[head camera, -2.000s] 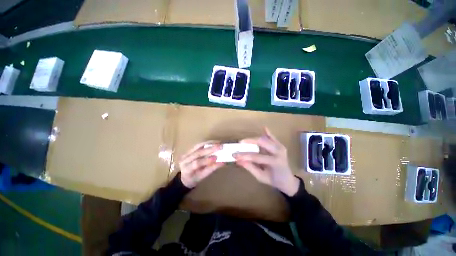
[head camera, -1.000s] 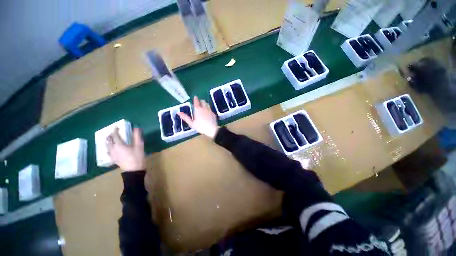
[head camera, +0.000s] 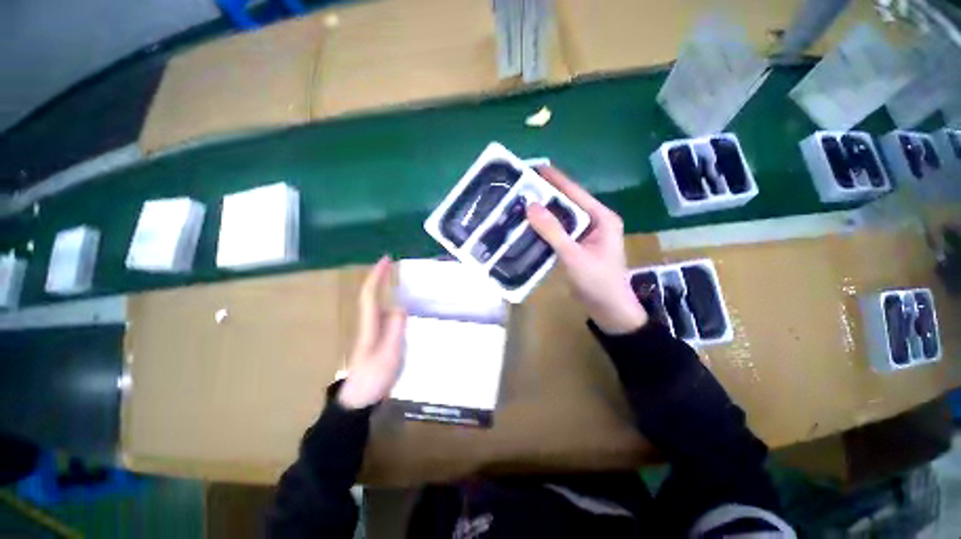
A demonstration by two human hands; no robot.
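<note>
My right hand (head camera: 593, 253) grips a white inner tray (head camera: 479, 256) by its right side, thumb on top. The tray is tilted and holds two glossy black units with a small dark piece between them. My left hand (head camera: 376, 335) holds a white printed box cover (head camera: 451, 363) by its left edge, below the tray and above the cardboard-covered bench. The cover's upper part looks like an opening or flap, blurred. The tray's lower corner overlaps the cover's top; whether they touch I cannot tell.
Closed white boxes (head camera: 258, 225) stand on the green belt (head camera: 348, 190) at left. Filled trays (head camera: 704, 175) and upright printed covers (head camera: 712, 79) are on the belt at right. Two more filled trays sit on the cardboard bench (head camera: 242, 368) at right. A yellow scrap (head camera: 538, 116) lies on the belt.
My left hand has left the closed box on the belt and now holds a cover over the bench. My right hand has lifted a filled tray and tilted it.
</note>
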